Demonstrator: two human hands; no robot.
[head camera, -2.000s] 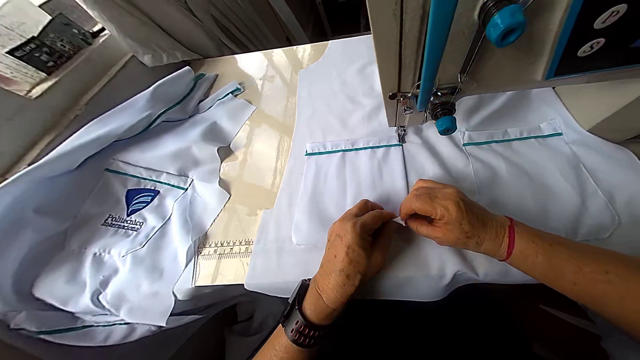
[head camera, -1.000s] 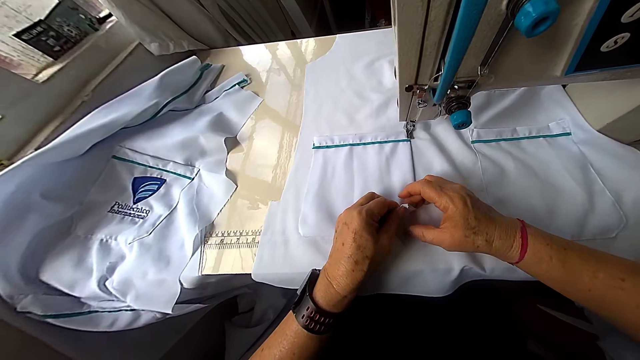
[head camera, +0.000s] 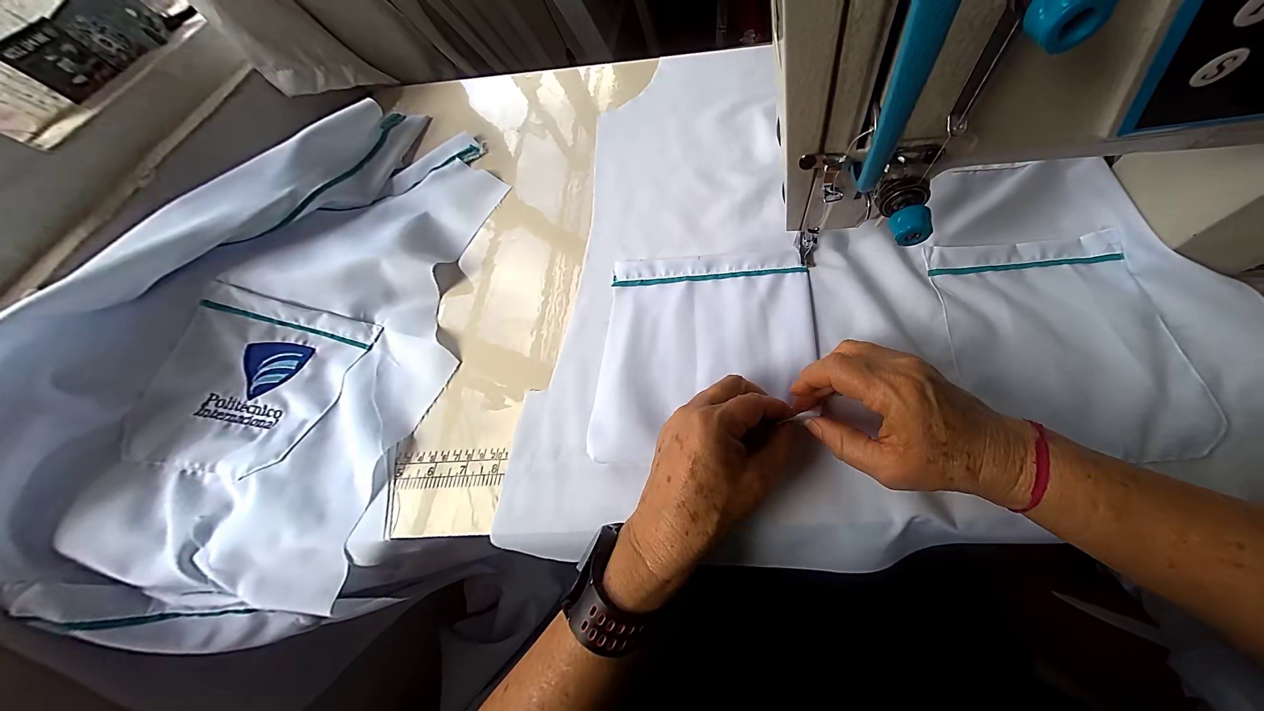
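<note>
A white fabric garment panel (head camera: 681, 178) lies spread under the presser foot (head camera: 808, 247) of a sewing machine. Its left pocket piece (head camera: 691, 336) and right pocket piece (head camera: 1057, 346) each carry a teal stripe near the top. The foot rests at the upper right corner of the left pocket. Below it, my left hand (head camera: 716, 464) and my right hand (head camera: 899, 420) meet at that pocket's right edge, fingertips pinching a small bit of white fabric between them. Exactly how the pinched fabric is folded is hidden by the fingers.
Left of the panel, another white garment piece (head camera: 326, 257) with an embroidered pocket (head camera: 316, 395) hangs over the table edge. A printed ruler scale (head camera: 452, 469) runs along the glossy tabletop (head camera: 523, 237). The sewing machine head (head camera: 1007, 109) stands over the panel at the upper right.
Both hands stay close together at the pocket edge, their fingers shifting slightly. The panel still lies under the foot. The view has moved a little.
</note>
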